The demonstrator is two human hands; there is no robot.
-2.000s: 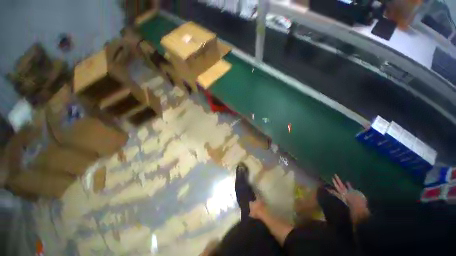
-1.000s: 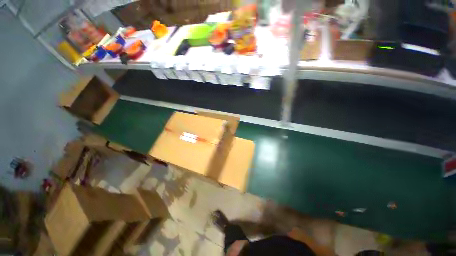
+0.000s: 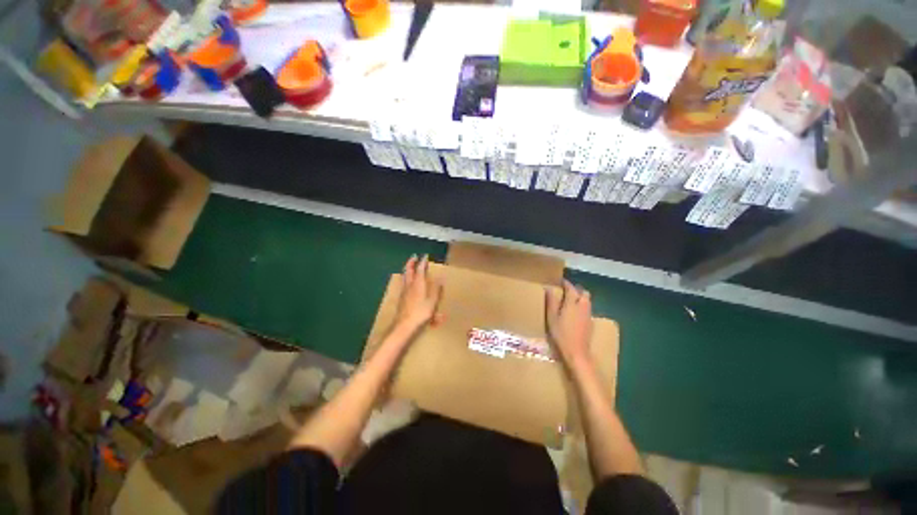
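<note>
A brown shipping carton [image 3: 463, 377] lies on the green conveyor bench [image 3: 292, 267] right in front of me, with a white and red label on its upper face. A flap sticks out at its far side and another at its right. My left hand [image 3: 417, 299] lies on the carton's far left part. My right hand [image 3: 571, 320] lies at its far right edge, fingers pointing away from me. Both hands are bare and touch the carton on opposite sides.
An open empty carton [image 3: 166, 216] stands at the bench's left end. The white shelf [image 3: 347, 106] above holds tape dispensers [image 3: 304, 75], a green tray [image 3: 543, 50] and an amber bottle [image 3: 719, 75]; label strips [image 3: 543, 146] hang from its edge. Cardboard lies on the floor at left.
The view has swung left and come to the carton on the bench. Both my hands are now on the carton; a second ago they were not on it.
</note>
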